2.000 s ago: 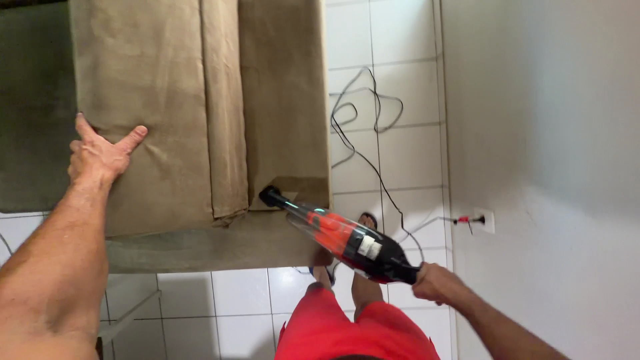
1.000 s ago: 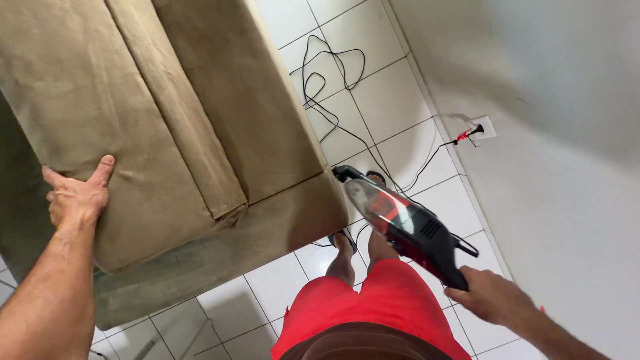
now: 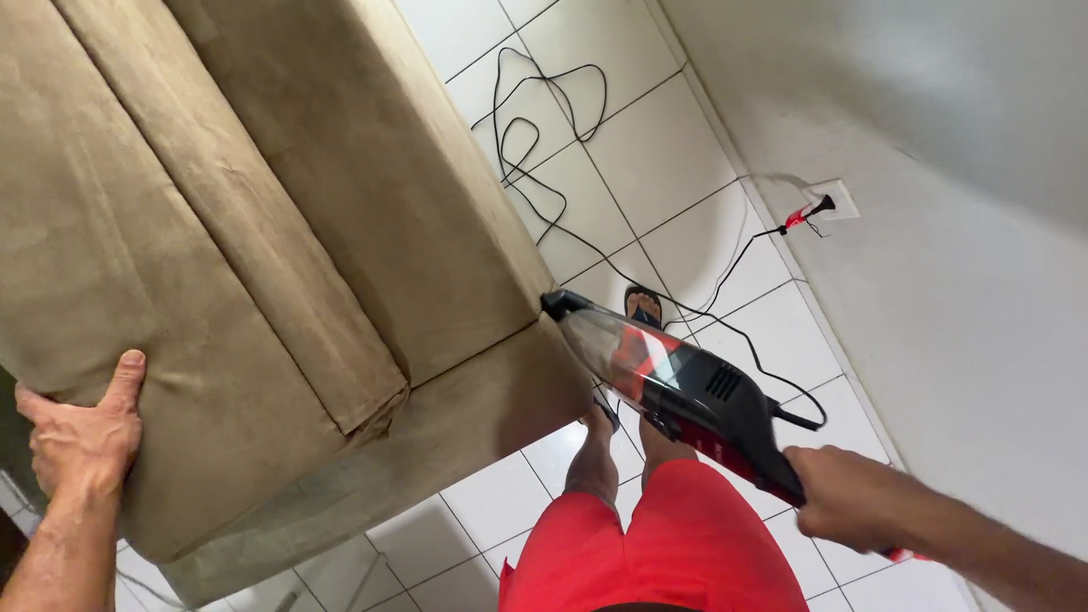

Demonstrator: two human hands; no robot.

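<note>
My right hand (image 3: 837, 497) grips the rear handle of a black and red handheld vacuum cleaner (image 3: 680, 382) with a clear dust chamber. Its black nozzle meets the outer edge of the brown fabric sofa (image 3: 357, 153), where a seam crosses near the corner. My left hand (image 3: 85, 433) lies on the sofa's back cushion (image 3: 195, 340), thumb spread from the fingers and pressing a crease into the fabric. Some of its fingertips are hidden at the cushion's far side.
A black power cord (image 3: 561, 217) loops over the white tiled floor (image 3: 663, 153) and runs to a plug at the wall outlet (image 3: 837, 200). The plain wall (image 3: 960, 280) rises on the right. My feet in flip-flops (image 3: 643, 306) stand beside the sofa corner.
Two seconds ago the nozzle was on top of the sofa, near the inner seam; it is now at the outer edge. My left hand stays on the cushion. The view has rotated.
</note>
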